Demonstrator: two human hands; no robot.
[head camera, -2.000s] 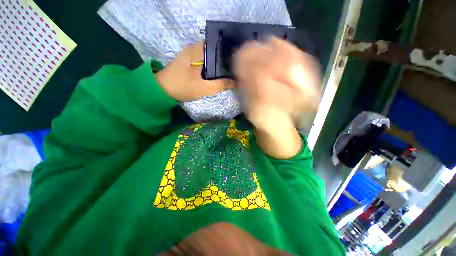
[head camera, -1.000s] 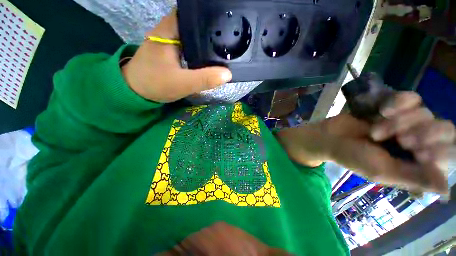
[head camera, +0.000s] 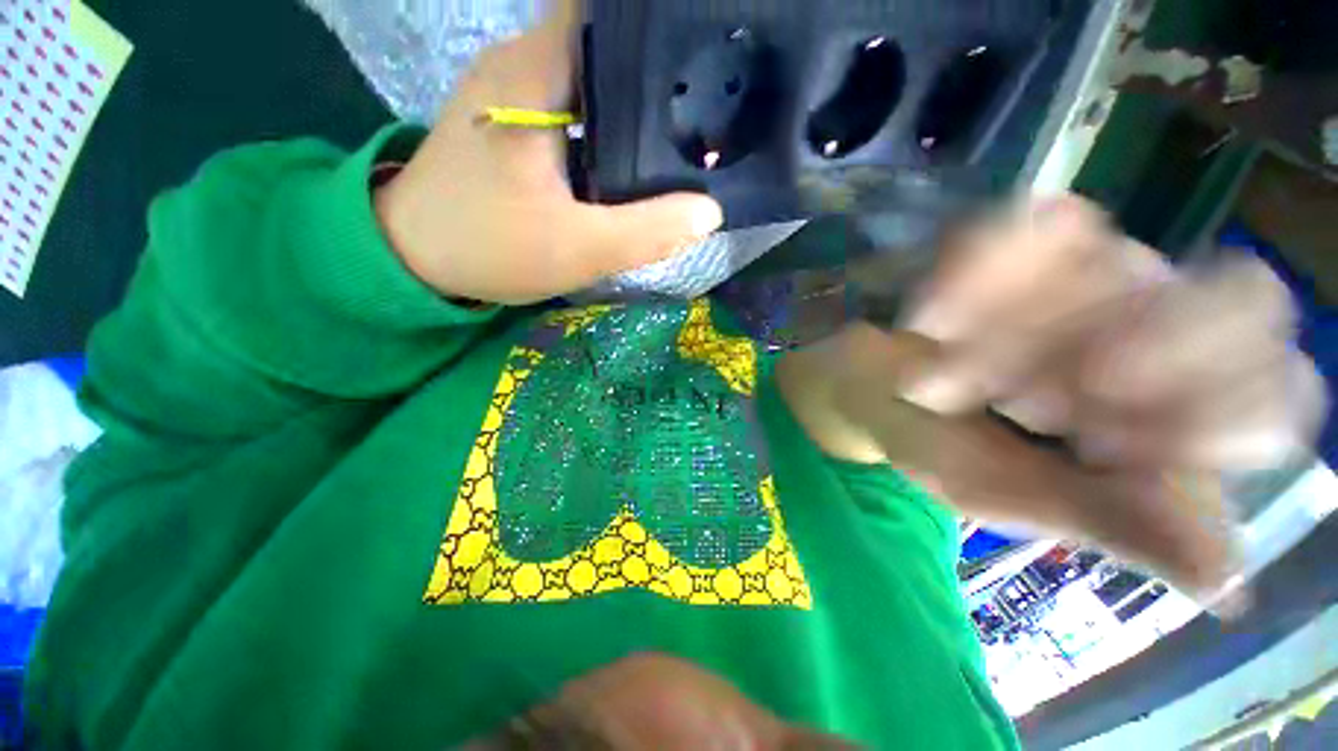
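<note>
A black socket unit (head camera: 800, 184) with three round outlets is held up at the top centre, its face towards me; its top edge is cut off by the picture. My left hand (head camera: 506, 191) grips its left end, thumb on the lower front edge. A yellow lead (head camera: 528, 116) sticks out at that end, across the hand. My right hand (head camera: 1093, 345) is blurred, below and right of the unit, with curled fingers around a dark hand tool (head camera: 917, 228). The tool is smeared by motion and its tip is unclear, close to the unit's lower edge.
Whitish wrap (head camera: 418, 52) lies behind the unit on the dark green bench (head camera: 250, 81). A label sheet (head camera: 52, 110) is at the upper left, crumpled translucent bags (head camera: 37, 470) at the lower left. A chipped white frame (head camera: 1079, 132) runs at the right.
The unit was lower in my view with the right hand over it; it came up, showing its outlets. Since then the right hand has moved left with the tool, towards the unit's lower edge.
</note>
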